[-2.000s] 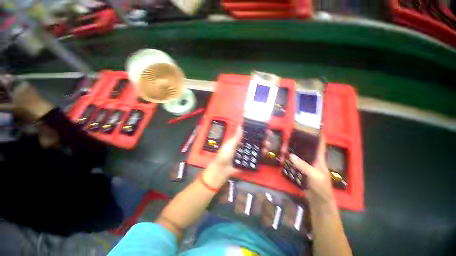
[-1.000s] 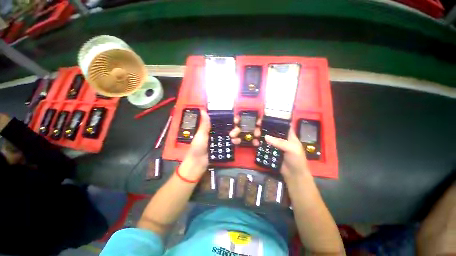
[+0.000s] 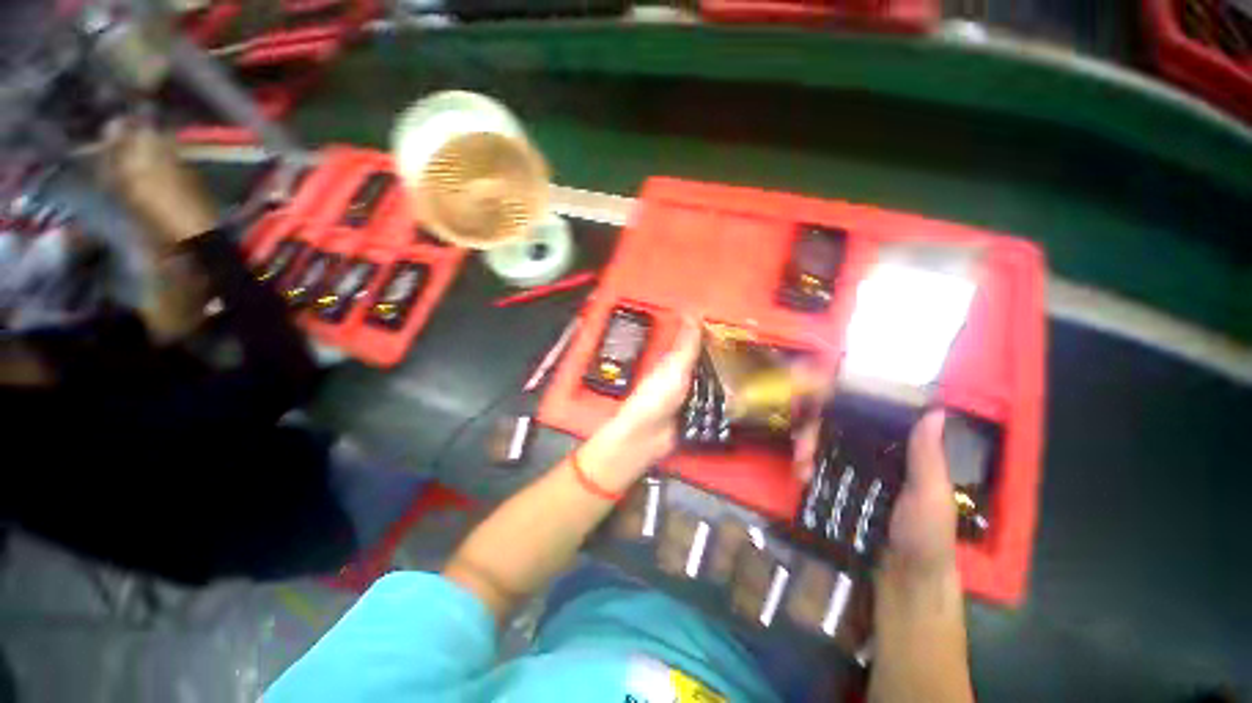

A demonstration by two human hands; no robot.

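My left hand (image 3: 645,412) holds a flip phone (image 3: 704,409) over the red tray (image 3: 714,220); its keypad shows, and a blurred dark, yellowish part lies beside it, so its fold angle is unclear. My right hand (image 3: 923,515) holds an open flip phone by its black keypad half (image 3: 854,481), its screen (image 3: 906,324) glowing white above. Closed phones lie in tray pockets at the left (image 3: 621,352), back (image 3: 812,267) and right (image 3: 972,471), the last partly hidden. Several brown batteries (image 3: 687,543) with white strips lie before the tray.
A cream and green fan (image 3: 481,186) stands left of the tray, near a red pen (image 3: 547,289) and a single battery (image 3: 512,438). Another phone tray (image 3: 371,330) and a neighbour's dark sleeve (image 3: 254,323) are further left. The green conveyor (image 3: 687,117) runs behind.
The view has shifted, so the tray sits further right. The left phone's glowing white screen no longer shows; that phone is tilted or partly folded. The right phone stays open and lit.
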